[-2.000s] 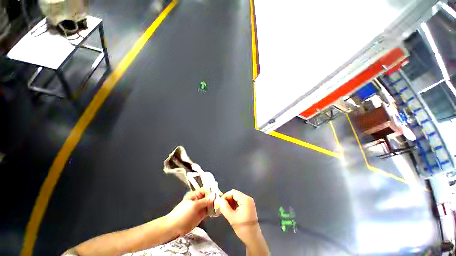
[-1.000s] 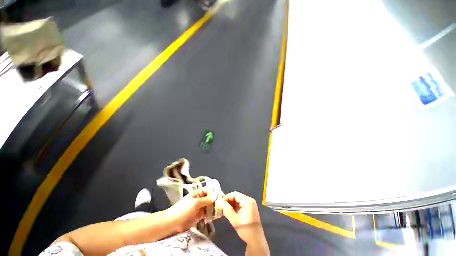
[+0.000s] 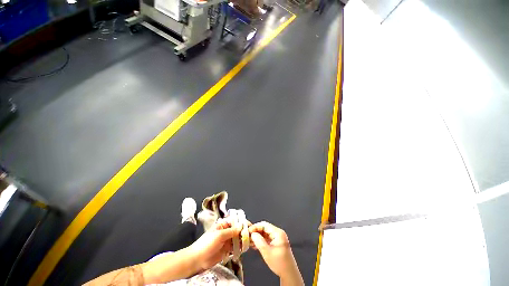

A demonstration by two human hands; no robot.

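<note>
A small cream bag [image 3: 214, 204] with pale looped handles [image 3: 244, 237] hangs in front of my body at the lower middle. My left hand [image 3: 222, 237] grips the bag's loops near its top. My right hand [image 3: 268, 237] pinches the edge of a loop with thumb and finger, close beside my left hand. The lower part of the bag is partly hidden behind my left hand and forearm.
The grey aisle [image 3: 240, 134] runs ahead between a yellow line [image 3: 167, 132] on the left and a white wall [image 3: 385, 123] on the right. A wheeled machine stand [image 3: 192, 28] stands at the upper left. A table corner [image 3: 33, 198] shows at the left edge.
The view has moved forward along the aisle. The small table with a bag has slid out at the left, and the wheeled stand has come into view. Both hands keep hold of the bag's loops.
</note>
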